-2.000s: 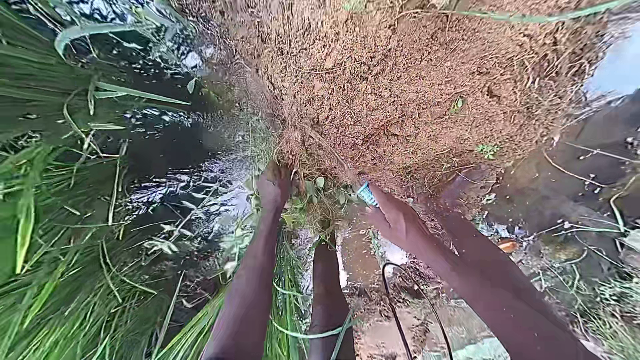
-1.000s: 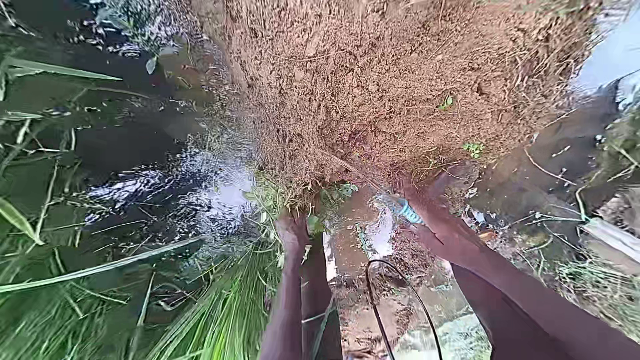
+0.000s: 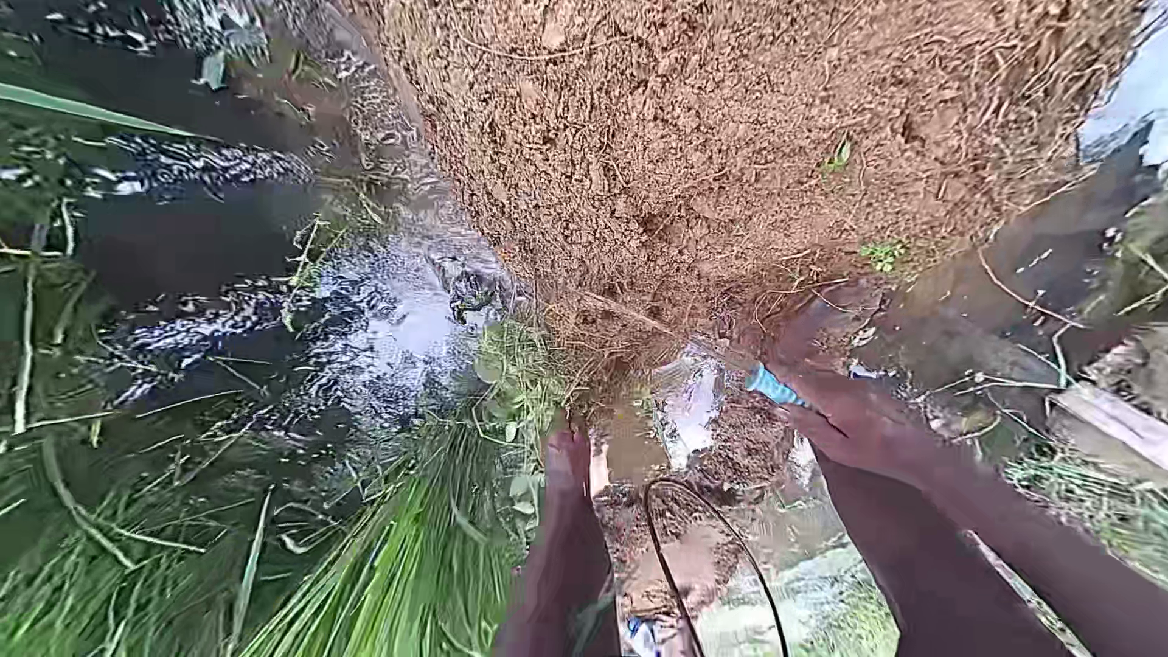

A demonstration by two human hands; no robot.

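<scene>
My left hand (image 3: 568,447) is at the foot of the soil mound, its fingers closed on a clump of weeds and fine roots (image 3: 547,374); the plants partly hide the fingertips. Right of it, my right hand (image 3: 853,415) is wrapped around the blue handle (image 3: 774,385) of a bladed tool. Its thin, muddy blade (image 3: 639,319) points up and left into the roots at the mound's lower edge, close above the left hand. The blade's exact shape and tip are hard to make out. The large brown soil mound (image 3: 693,155) is matted with roots.
Dark, shiny water (image 3: 210,237) lies on the left, with long green grass (image 3: 392,547) below it. Muddy water (image 3: 967,319) and a pale plank-like piece (image 3: 1113,420) are on the right. A thin black loop (image 3: 662,547) stands between my legs, one leg (image 3: 922,557) showing beside my right arm.
The view has shifted, with the mound filling more of it. Both hands stay low by the mound's edge, the left at the weeds and the right on the blue handle.
</scene>
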